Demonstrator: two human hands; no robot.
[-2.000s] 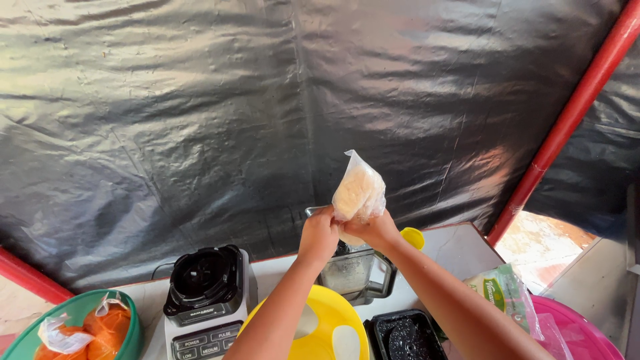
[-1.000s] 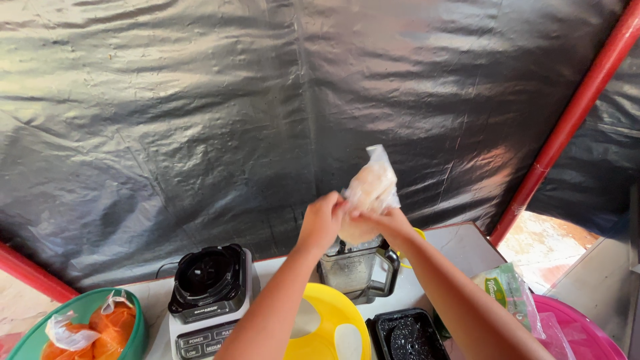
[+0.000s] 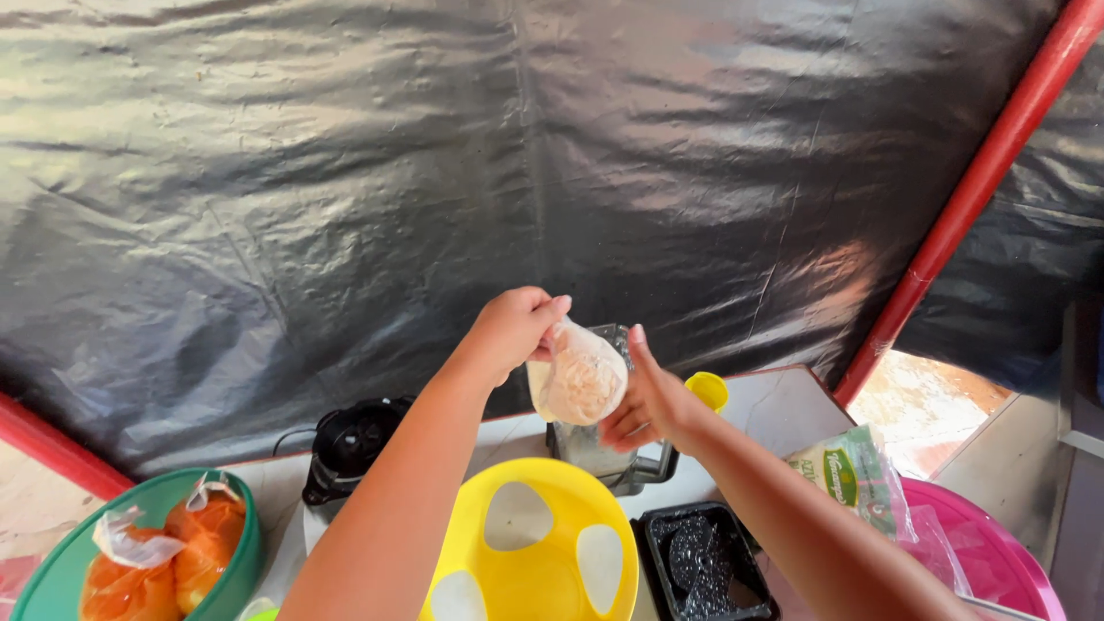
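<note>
My left hand point(image 3: 519, 332) grips the gathered top of a clear plastic bag point(image 3: 589, 377) filled with pale, shredded-looking food. The bag hangs over a blender jar point(image 3: 595, 448) with a dark handle, which it partly hides. My right hand point(image 3: 645, 397) is just right of the bag, thumb up and fingers apart; whether the fingertips touch the bag is unclear. Below the jar is a yellow plastic piece with large oval openings point(image 3: 552, 535). The blender base point(image 3: 355, 440) stands behind my left forearm, and a black lid or tray point(image 3: 703, 561) with white specks lies near my right forearm.
A green basin point(image 3: 250, 535) at the left holds tied bags of orange contents point(image 3: 207, 526). A small yellow cup point(image 3: 707, 391) stands at the back. On the right are a printed food package point(image 3: 841, 474) and a pink basin point(image 3: 1018, 552). A black plastic sheet point(image 3: 431, 172) hangs behind the table.
Both hands were on the bag with its point upward; now the bag hangs with its full part lower, from my left hand. My right hand has opened and moved to the bag's right side.
</note>
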